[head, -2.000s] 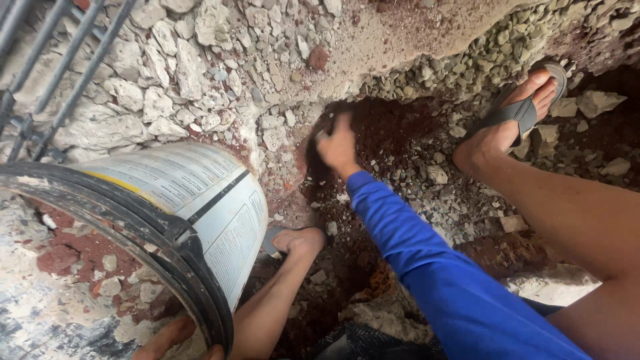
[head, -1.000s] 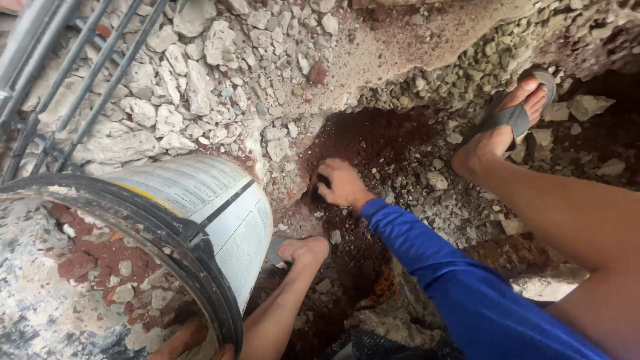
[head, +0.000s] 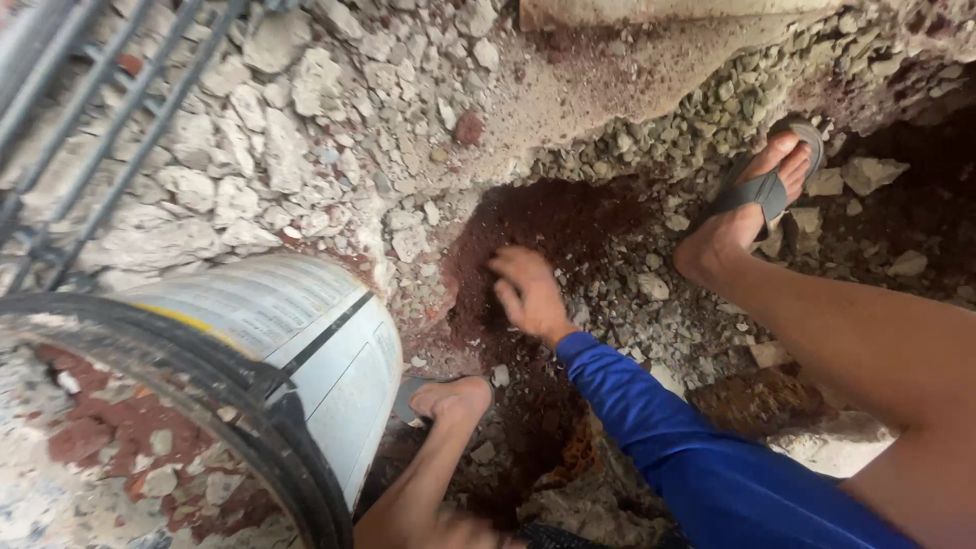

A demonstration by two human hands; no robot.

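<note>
My right hand, below a blue sleeve, reaches over a hollow of dark red soil. Its thumb and fingers are apart, and nothing shows between them. A white plastic bucket with printed sides and a black rim leans at the left. Red soil and stone bits lie inside it. My left hand is a blur at the bottom edge, right of the bucket and by the lower leg; its fingers are mostly hidden.
Broken concrete rubble covers the upper left, beside grey metal bars. One sandalled foot stands right of the hollow, another foot beside the bucket. A rough concrete ledge runs above the hollow. Larger stones lie at the far right.
My left hand has left the bucket's lower rim and moved right. My right hand, curled over the hollow's left part a second ago, has its fingers more spread.
</note>
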